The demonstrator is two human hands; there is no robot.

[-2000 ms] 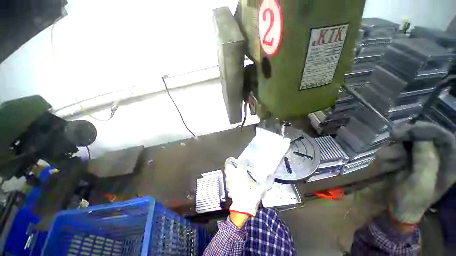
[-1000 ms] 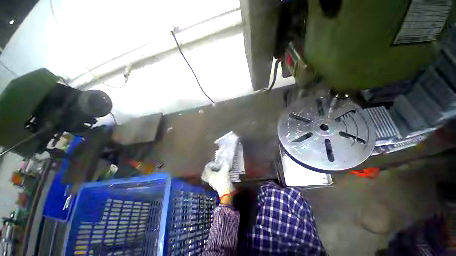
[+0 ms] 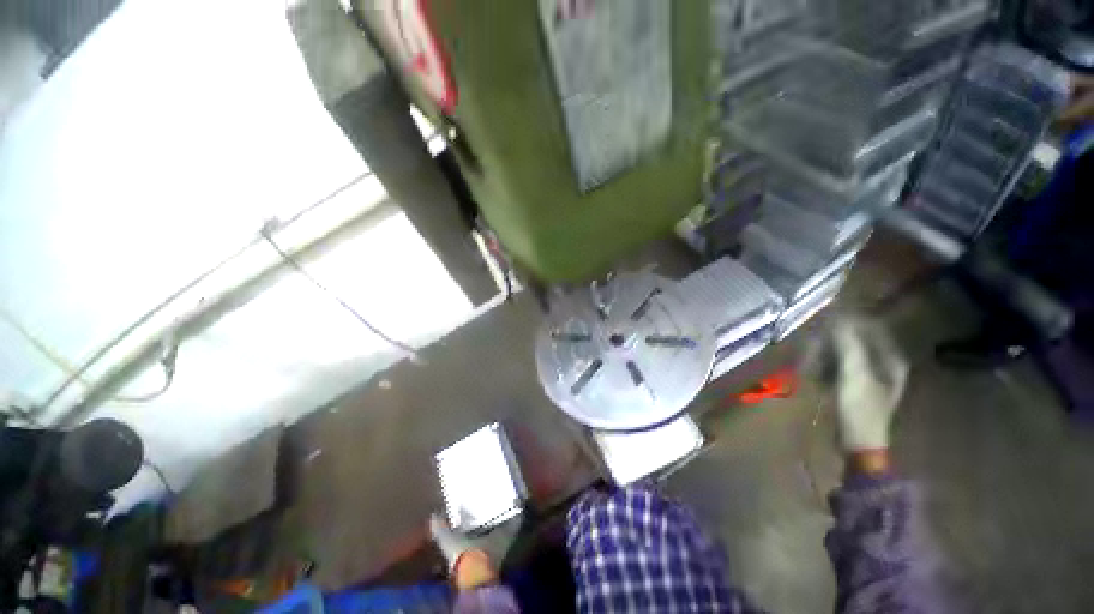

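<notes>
A white rectangular aluminium workpiece [image 3: 479,477] lies on the bench left of the round machine table [image 3: 626,350]. My gloved left hand [image 3: 452,542] is at its lower edge; the fingers are small and partly hidden, so whether they grip it is unclear. My gloved right hand [image 3: 866,374] is blurred, off to the right of the round table, with no workpiece visible in it. The round table carries no workpiece. The green drill press head [image 3: 576,144] is above it; the bit cannot be made out.
Tall grey stacked workpieces [image 3: 816,156] stand right of the machine, with ribbed ones [image 3: 727,300] beside the round table. A shallow tray [image 3: 649,449] is below the table. An orange-red item [image 3: 768,386] lies at the bench edge. A blue crate [image 3: 396,600] shows at the bottom.
The view has swung right. The workpiece held over the round table two seconds ago is gone from there; my left hand moved to the bench pile. My right hand has come back into view, lower than before.
</notes>
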